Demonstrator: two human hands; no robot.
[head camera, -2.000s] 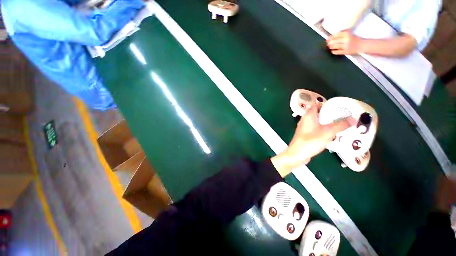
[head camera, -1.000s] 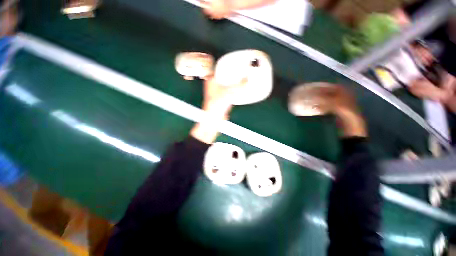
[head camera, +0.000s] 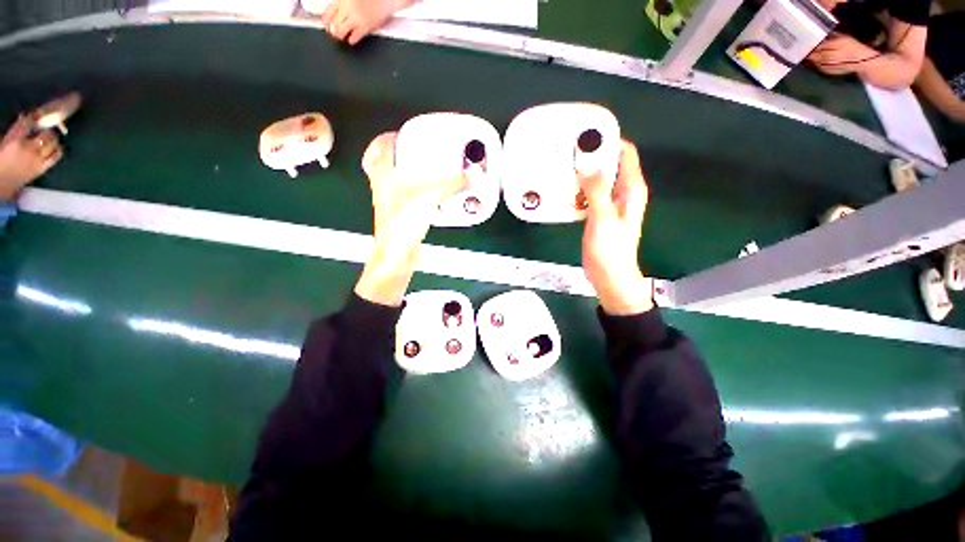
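My left hand (head camera: 398, 212) holds a white plug-in unit (head camera: 423, 148) above the belt, front side up, thumb on its face near the dark round window. My right hand (head camera: 617, 228) holds a second plug-in unit (head camera: 538, 159) beside it, thumb below its dark window. The two units are side by side, close together or touching. Both windows look black, with no digits to be seen. Two more units, the left one (head camera: 434, 355) and the right one (head camera: 510, 337), lie face up on the glossy green worktop (head camera: 254, 392), between my forearms.
Another unit (head camera: 296, 140) stands on its pins on the dark green belt (head camera: 190, 95) at left. A person's hand (head camera: 26, 154) holds a unit at the far left. A pale rail (head camera: 212, 222) crosses the view. A grey post (head camera: 825, 244) slants at right, with several units beyond it.
My right hand has brought its unit leftward beside the left one. The view has turned and levelled. Another person's hand with a unit now shows at the far left.
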